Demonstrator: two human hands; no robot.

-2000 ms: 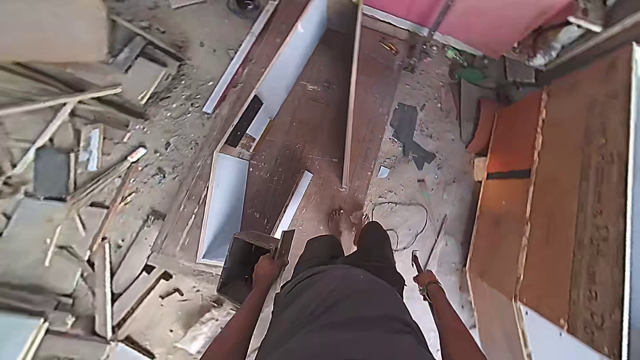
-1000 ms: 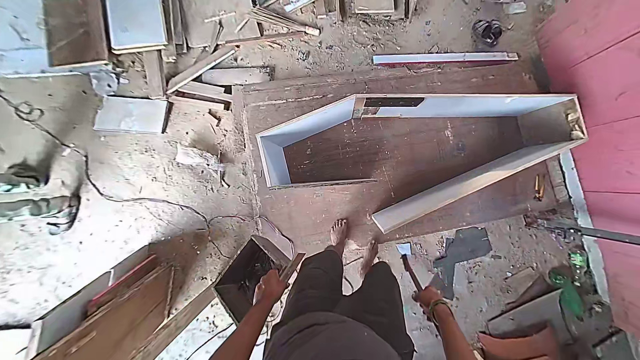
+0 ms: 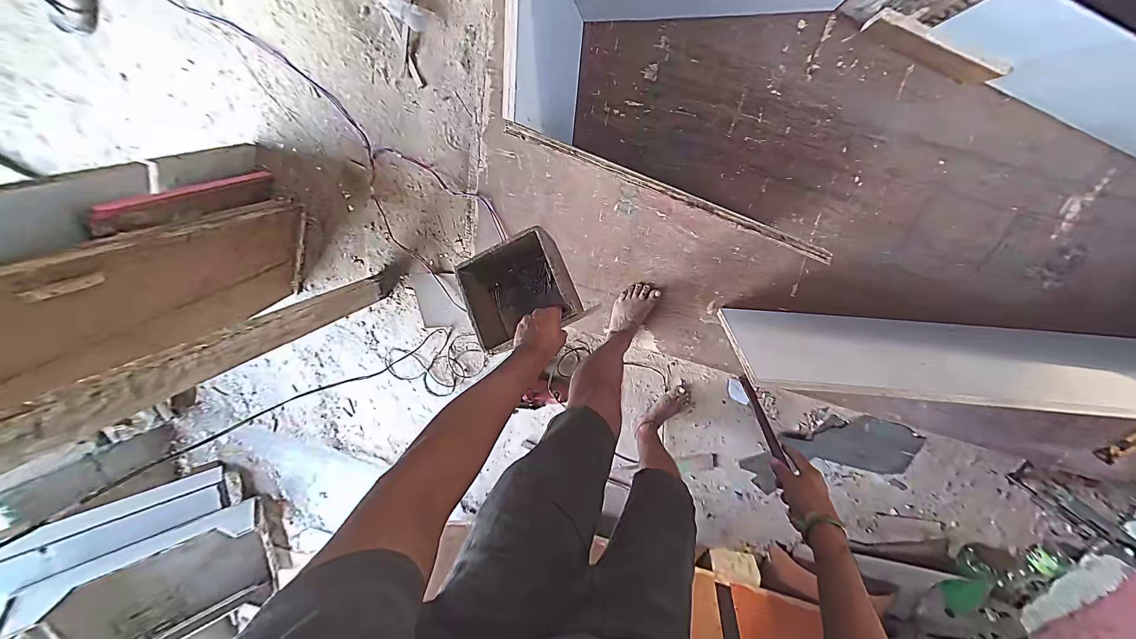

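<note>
My left hand (image 3: pixel 540 330) grips the near edge of a wooden box (image 3: pixel 486 315), open at the top, with dark, thin pieces inside that look like nails. My right hand (image 3: pixel 801 488) is closed round the handle of a hand tool (image 3: pixel 765 421), possibly a hammer; its far end is hard to make out. Beyond my feet, a panelled wooden frame with pale inner sides (image 3: pixel 543 75) stands on a brown plywood sheet (image 3: pixel 603 231). One long pale side board (image 3: pixel 932 359) lies at the right, its near end apart from the thin-edged board on the left.
Purple and dark cables (image 3: pixel 337 105) run over the dusty floor to the box. Wooden panels and a long beam (image 3: pixel 222 355) stand at the left. Grey sheet scraps (image 3: pixel 856 444) lie beyond my right hand, with debris and a green object (image 3: pixel 966 593) at lower right.
The view has turned and shifted strongly. Both hands still hold the box and the tool; the box now shows farther out in front of my legs.
</note>
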